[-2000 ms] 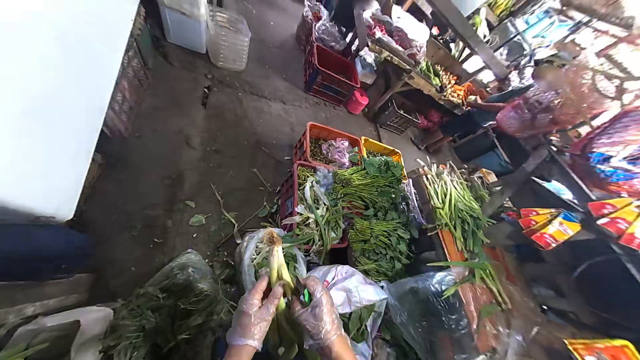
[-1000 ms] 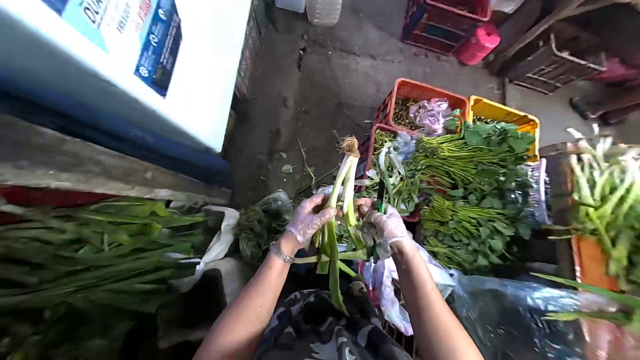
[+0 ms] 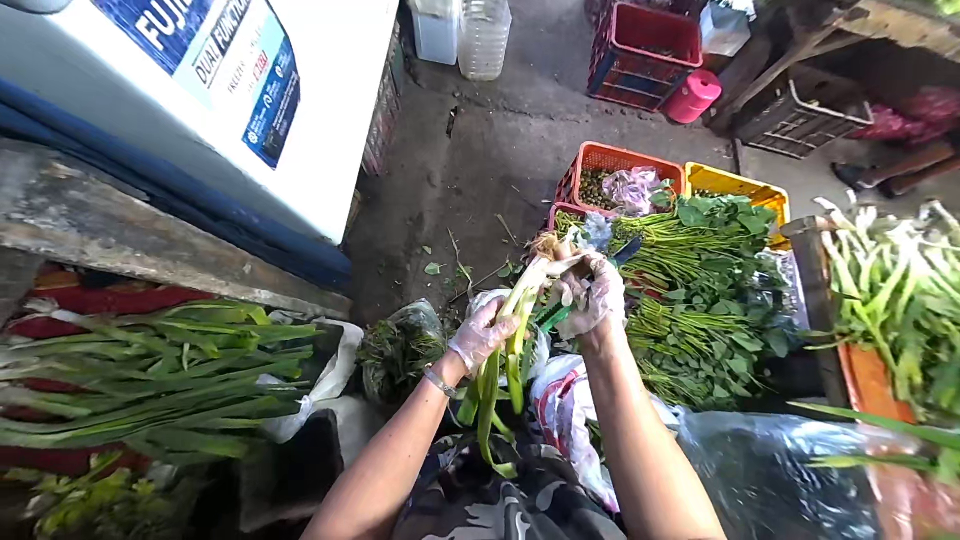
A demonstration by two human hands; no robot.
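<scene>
Both my hands wear thin clear plastic gloves. My left hand (image 3: 484,334) is closed around the pale stalks of a leek-like bunch (image 3: 517,296), whose rooty end points up and away from me and whose green leaves hang toward my lap. My right hand (image 3: 592,296) is at the root end, with its fingers on a whitish outer layer. It also holds a knife with a green handle (image 3: 553,315); the dark blade (image 3: 627,251) sticks out on the hand's far right side, pointing away from the stalks.
Leafy green bundles (image 3: 697,300) lie right of my hands, near an orange crate (image 3: 630,157) and a yellow crate (image 3: 739,180). Long green leaves (image 3: 150,375) are piled at left below a white freezer (image 3: 322,112). More pale-stemmed greens (image 3: 885,277) lie at far right.
The view has swung round since two seconds ago. My right hand has moved up from beside the stalks to the root end, where it now touches a whitish layer.
</scene>
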